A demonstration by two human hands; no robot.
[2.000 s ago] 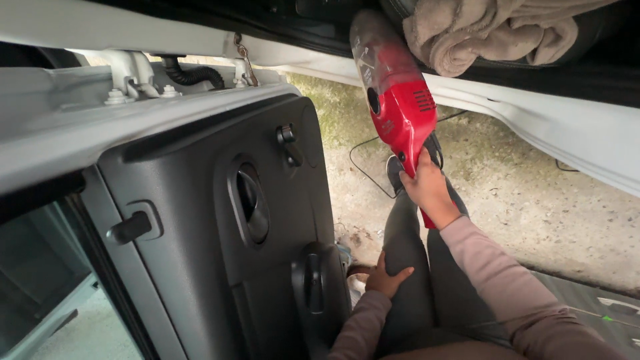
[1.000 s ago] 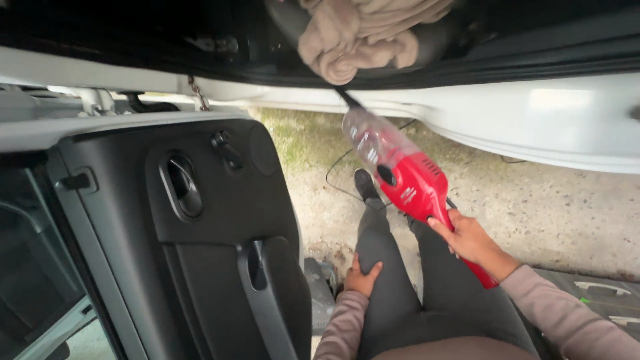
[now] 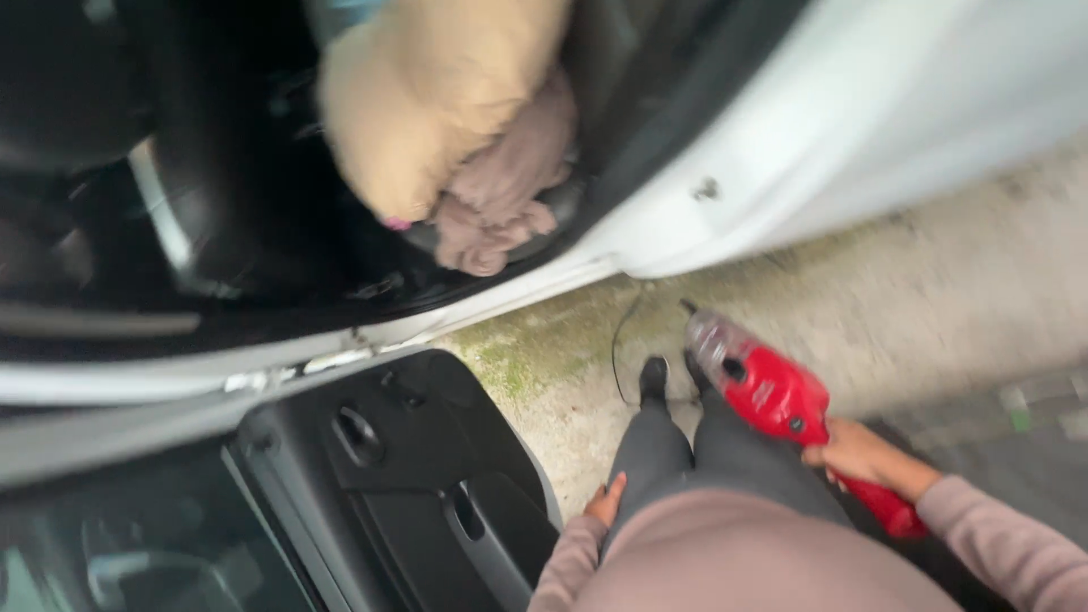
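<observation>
My right hand (image 3: 863, 459) grips the handle of a red handheld vacuum cleaner (image 3: 778, 391), whose clear dust cup and dark nozzle point toward the upper left, above the ground. On my left thigh rests my left hand (image 3: 605, 501), holding nothing, with its fingers partly hidden. Inside the vehicle, a mauve cloth (image 3: 501, 204) lies bunched beside a large tan item (image 3: 425, 102), perhaps a cushion or bag, which is blurred.
An open car door (image 3: 416, 476) with a black inner panel stands at the lower left. The white sill (image 3: 510, 297) crosses the middle. A thin dark cord (image 3: 616, 348) lies on the rough ground near my shoes. At the right is a dark grey surface.
The vacuum cleaner has moved away from the vehicle's opening, where its front end was earlier, and now hangs over my legs. The view has swung strongly, bringing the tan item into sight.
</observation>
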